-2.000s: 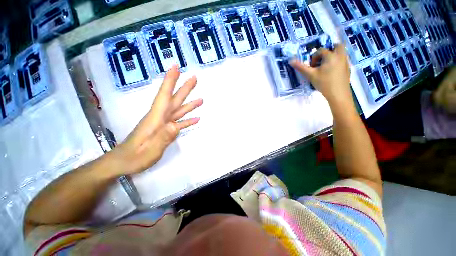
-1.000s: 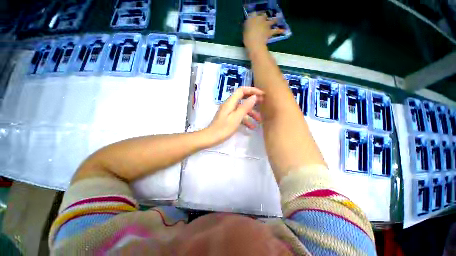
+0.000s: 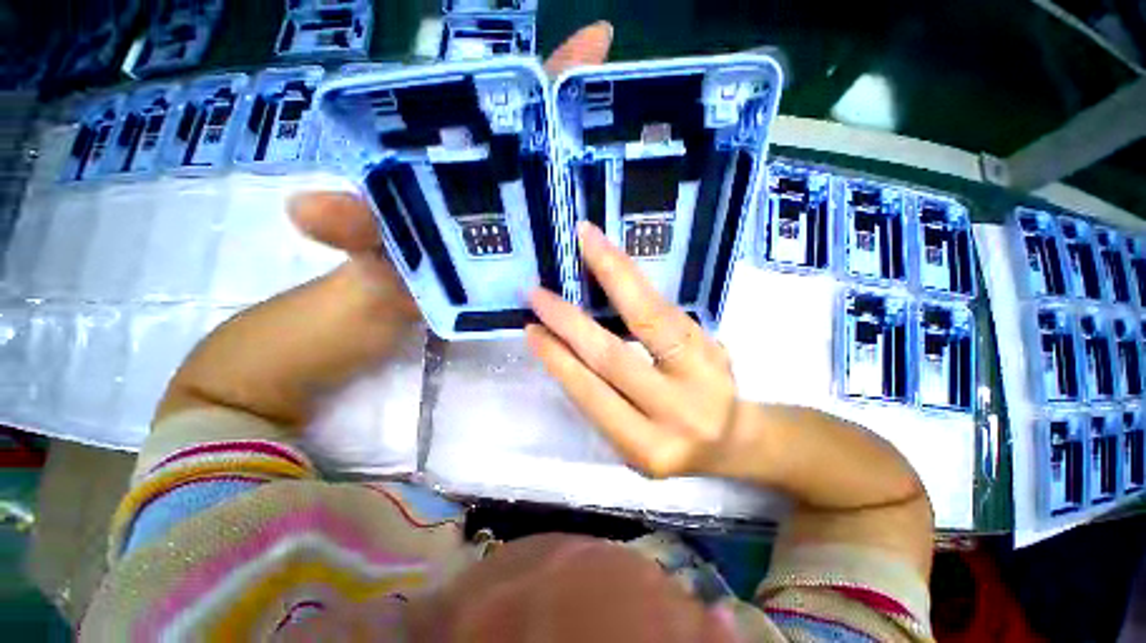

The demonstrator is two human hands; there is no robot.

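Two light-blue phone housings [image 3: 480,270] [image 3: 682,239] are held up side by side, close to the camera, tilted, with their open insides facing it. Black strips line their sides, and a silvery dotted plate shows in each. My left hand [image 3: 337,224] grips the pair from behind. Its thumb shows at the left, partly blurred, and a fingertip shows above the top edge; the rest is hidden. My right hand [image 3: 660,377] is at the lower end, with spread fingertips touching the housings near their shared seam. Whether it also grips them is unclear.
A white liner sheet [image 3: 785,339] lies beneath, with rows of housings on its right part [image 3: 876,342]. Another white-lined tray [image 3: 138,245] at the left has a row of housings. A filled tray [image 3: 1037,484] is at the right. The dark green bench [image 3: 930,75] runs behind, bearing more housings.
A pair of housings has come from the green bench up close to the camera. My left hand has moved left and behind it, and my right hand has come back to its lower end.
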